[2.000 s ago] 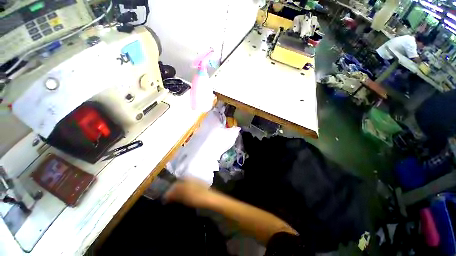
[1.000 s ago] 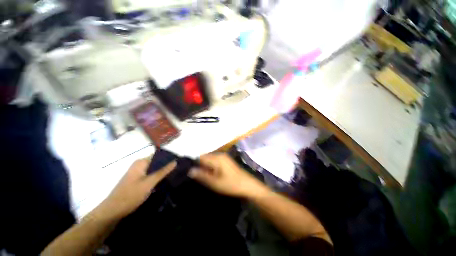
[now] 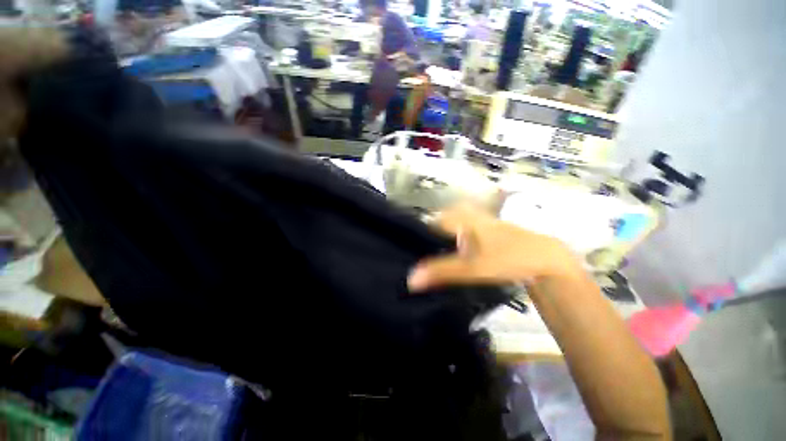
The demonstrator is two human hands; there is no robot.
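A large black garment piece [image 3: 250, 250] is stretched up across the left and middle of the view, over the table's left part. My left hand [image 3: 30, 69] is at the top left edge, blurred and partly cut off, gripping the raised end of the cloth. My right hand [image 3: 483, 254] is at the cloth's right part, thumb and fingers apart, the thumb against the cloth; whether it grips is unclear. The cream sewing machine [image 3: 560, 211] stands behind my right hand. Its needle area and the phone are hidden.
A blue plastic basket [image 3: 164, 400] is low left, with a green basket [image 3: 30, 422] beside it. A brown cardboard piece [image 3: 69, 271] is at the left. A pink object [image 3: 668, 327] is at the right. The control panel [image 3: 552, 125] is behind the machine. A person [image 3: 392, 65] stands beyond.
The view has swung left. The hands were close together on dark cloth at the table's front edge; now they are far apart, with the black cloth raised and spread between them.
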